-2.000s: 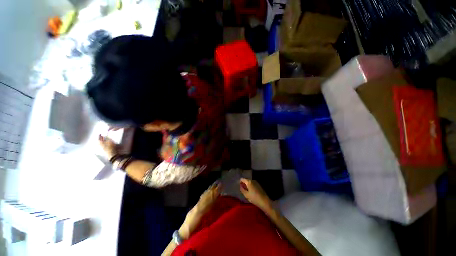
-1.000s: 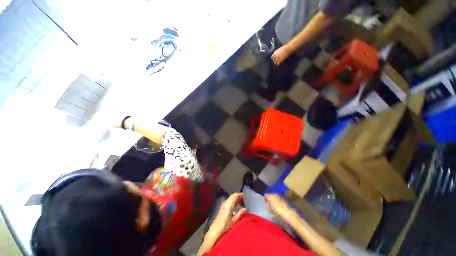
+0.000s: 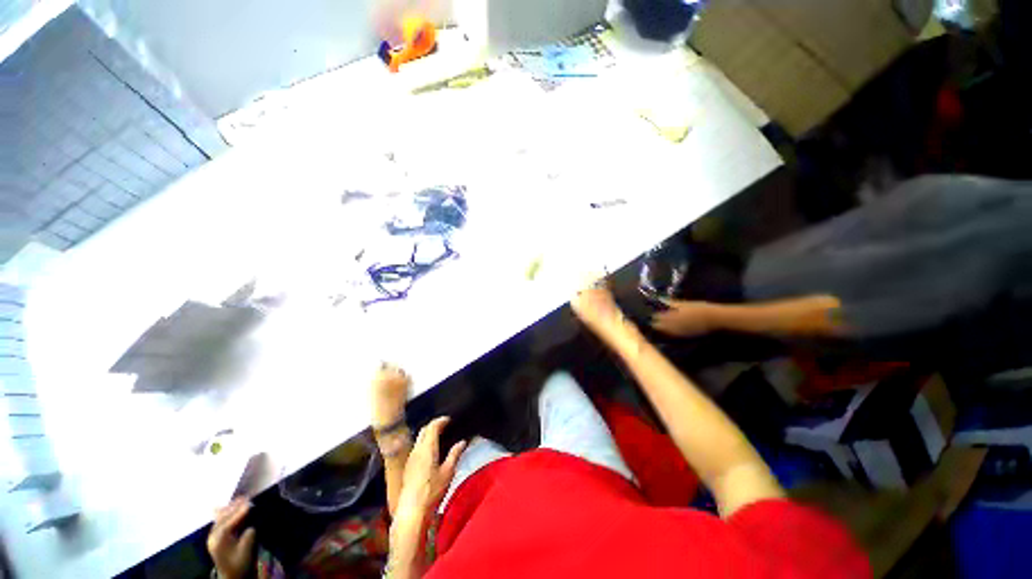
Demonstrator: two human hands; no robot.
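My left hand (image 3: 424,469) is in front of my lap, its fingers apart and nothing seen in it. My right hand (image 3: 594,303) is reached out to the front edge of the white table (image 3: 498,322); glare hides its fingertips, and I cannot tell if it holds anything. A small yellow piece (image 3: 533,269) lies on the table left of that hand. Black tangled cables (image 3: 407,271) lie mid-table, partly in clear wrap.
A coworker's hands (image 3: 390,396) are at the table edge on my left, near a grey flat stack (image 3: 192,345). At right, a person in grey (image 3: 894,266) reaches toward a clear bag (image 3: 662,275). A brown carton (image 3: 803,57) stands at the far end.
My view has swung onto the table. My hands were close together at my lap; now they are apart, with the right one reached forward to the table edge.
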